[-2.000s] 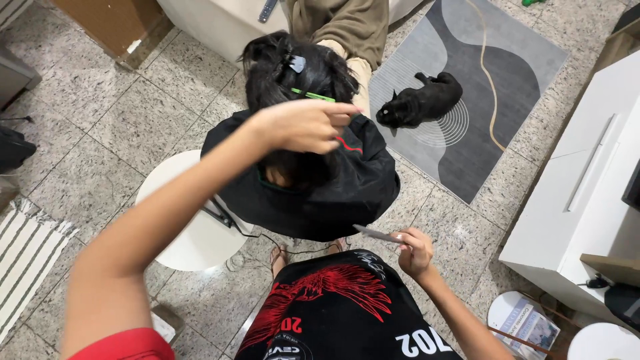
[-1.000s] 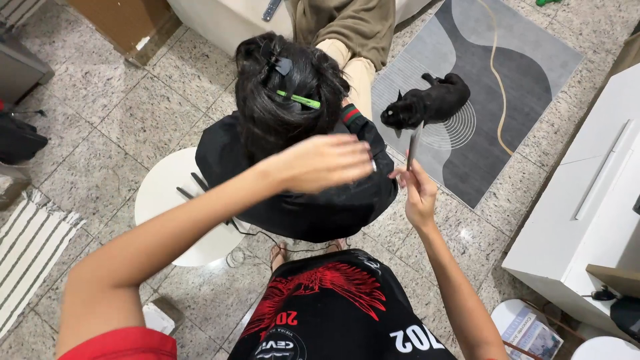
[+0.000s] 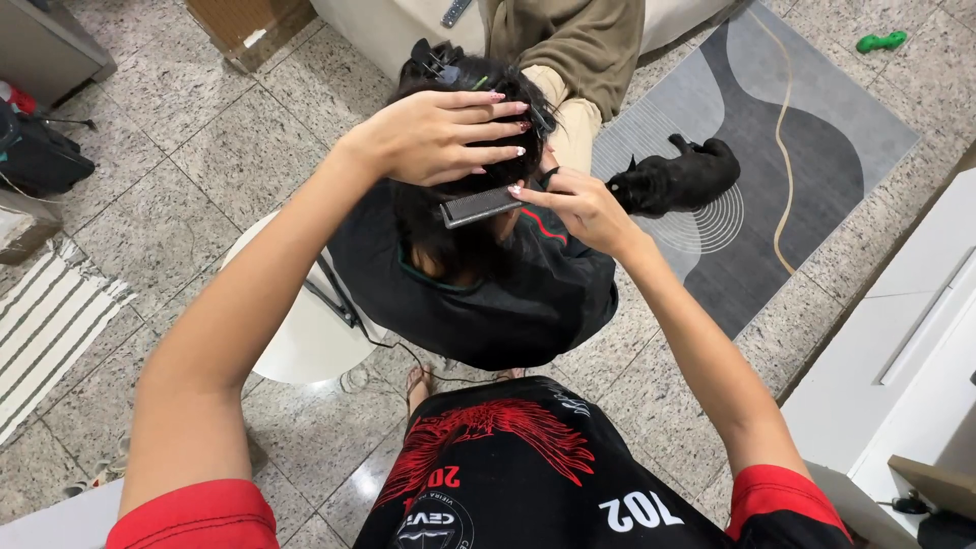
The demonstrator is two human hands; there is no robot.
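My left hand (image 3: 450,137) lies flat on top of the seated person's dark hair (image 3: 427,210), fingers spread slightly and holding no tool. In my right hand (image 3: 583,206) is a dark fine-toothed comb (image 3: 480,206), gripped at one end and laid across the hair just below my left hand. Dark claw clips (image 3: 435,62) fasten the upper hair, and part of a green clip (image 3: 480,82) shows near them. A black cape (image 3: 488,320) covers the person's shoulders and back.
A flat iron (image 3: 335,297) rests on a round white stool (image 3: 297,351), its cord trailing over the floor. At right, a black cat (image 3: 679,175) lies on a grey patterned rug (image 3: 816,152). A white cabinet (image 3: 900,328) stands at far right; a light sofa (image 3: 358,30) is ahead.
My left hand has come to rest on the person's head. The comb, held upright away from the head a second ago, now lies against the hair in my right hand.
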